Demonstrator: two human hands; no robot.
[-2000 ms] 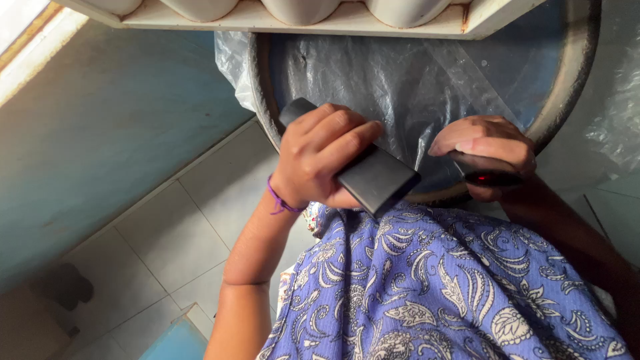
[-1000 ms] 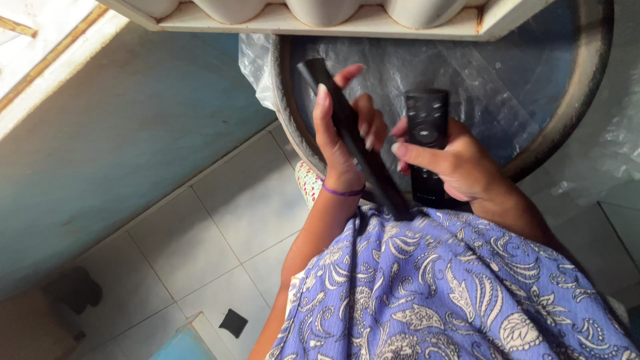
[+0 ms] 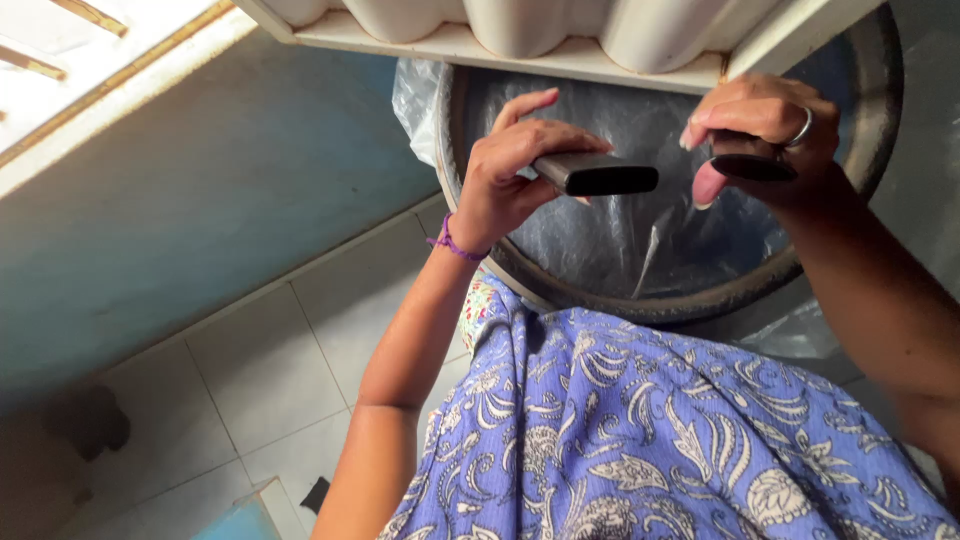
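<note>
My left hand [image 3: 525,161], with a purple thread at its wrist, grips a flat black remote control [image 3: 600,176] whose narrow end faces the camera. My right hand [image 3: 765,131], wearing a ring, holds a second dark remote control [image 3: 752,168], also seen end-on. The two remotes are apart, side by side above a round plastic-covered surface [image 3: 600,232]. The buttons of both are hidden from this angle, and the right fingers cover much of the second remote.
A white wooden frame with rounded balusters [image 3: 480,45] runs along the top. A blue wall [image 3: 187,180] stands left above pale floor tiles [image 3: 262,360]. A thick round rim [image 3: 675,304] edges the plastic-covered surface near my patterned blue clothing [image 3: 637,435].
Both remotes have turned from showing their length to pointing their narrow ends at the camera. My hands have moved farther apart, the right one outward to the right.
</note>
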